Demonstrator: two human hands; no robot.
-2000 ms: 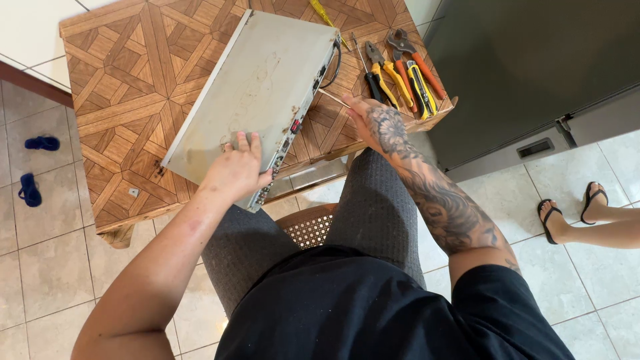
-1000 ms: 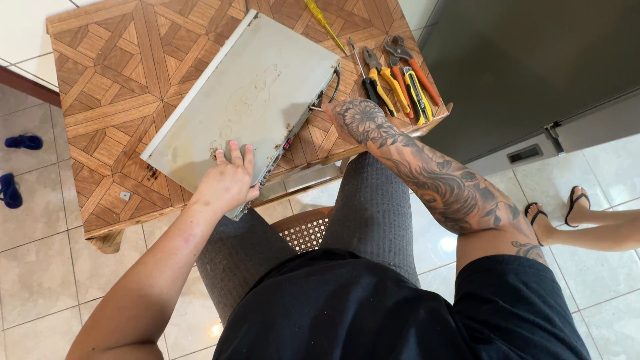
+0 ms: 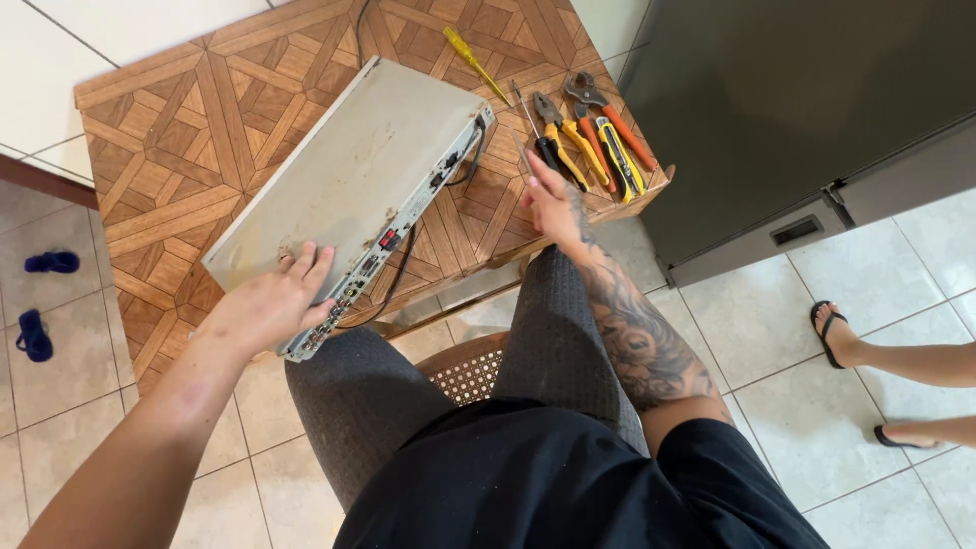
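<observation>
A flat grey metal electronics box, its rear panel of connectors facing me, lies slanted on the wooden table with its near corner over the edge. My left hand rests on its near end, fingers on the top cover and thumb at the rear panel. My right hand is off the box, to its right, and holds a thin metal tool, perhaps a screwdriver; its handle is hidden in the hand. Just past that hand lie a black-handled screwdriver, yellow-handled combination pliers and a yellow utility knife.
Orange-handled slip-joint pliers and a yellow screwdriver lie on the parquet-patterned table. A black cable hangs by the box. A dark refrigerator stands at right, near another person's feet in flip-flops.
My right hand has moved away from the box's rear panel toward the row of tools, still holding the thin tool. My left hand stays on the box.
</observation>
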